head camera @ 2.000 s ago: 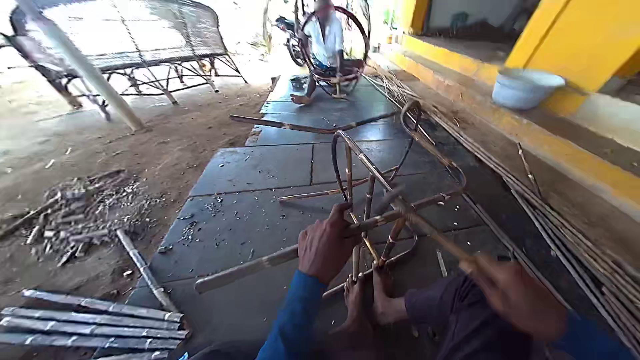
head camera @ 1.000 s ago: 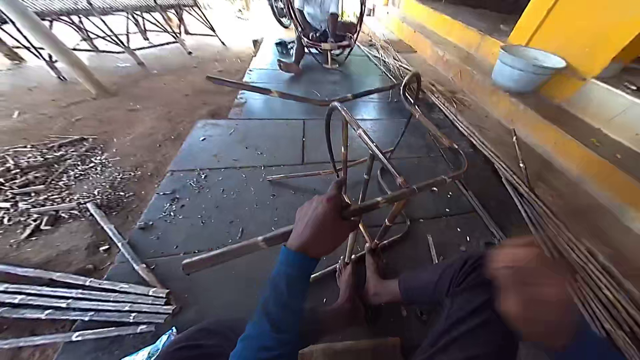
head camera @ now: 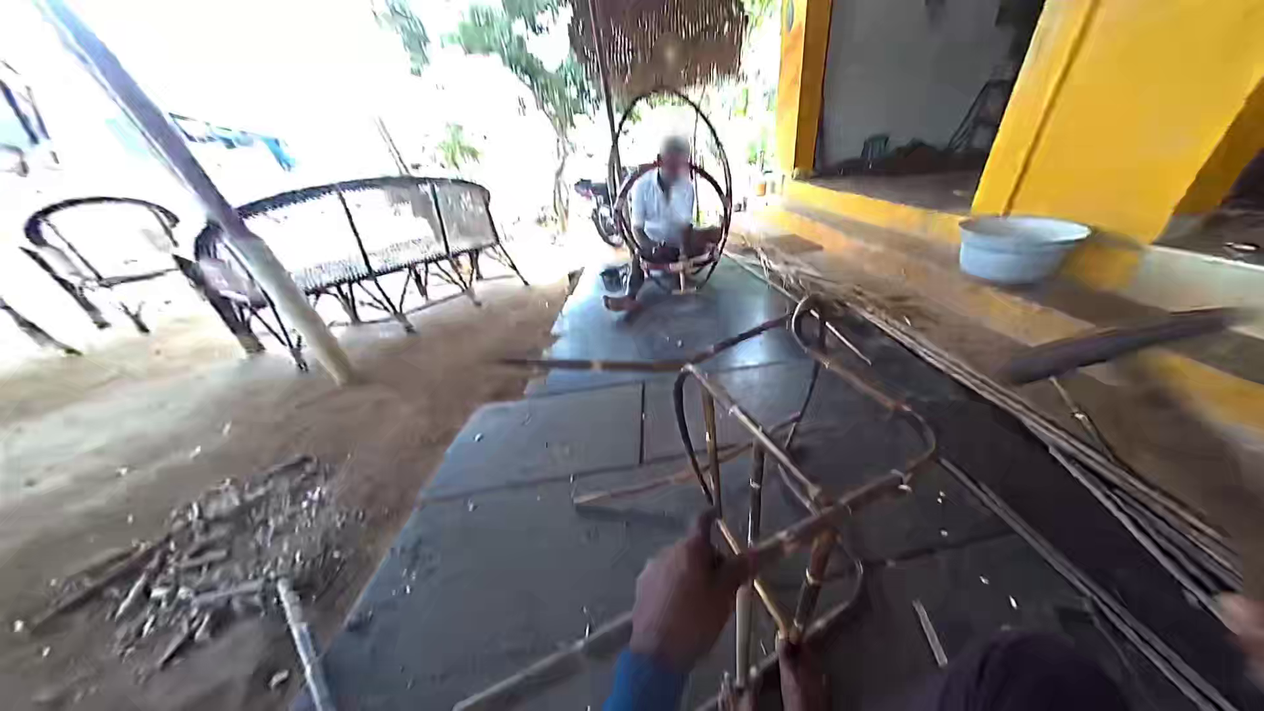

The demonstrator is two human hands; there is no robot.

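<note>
My left hand (head camera: 686,592) grips a cane pole (head camera: 553,664) where it runs along the bent cane frame (head camera: 760,434). The frame has curved loops and several upright struts, and stands over my bare feet (head camera: 800,676). At the right edge, my right hand (head camera: 1242,622) is blurred and partly cut off. Above it, a dark, curved blade (head camera: 1116,344) is raised, away from the frame; its blurred handle runs down toward that hand.
Long cane poles (head camera: 997,395) lie along the right. Cane scraps (head camera: 237,543) litter the ground at left, near a slanting post (head camera: 286,296) and a cane settee (head camera: 346,237). Ahead, a person (head camera: 664,207) sits within a round cane frame. A metal tub (head camera: 1022,249) stands on the yellow-edged step.
The curved-blade tool, at the frame two seconds ago, is now raised at the right. My right hand has moved to the right edge. My left hand stays on the pole. The view has tilted up.
</note>
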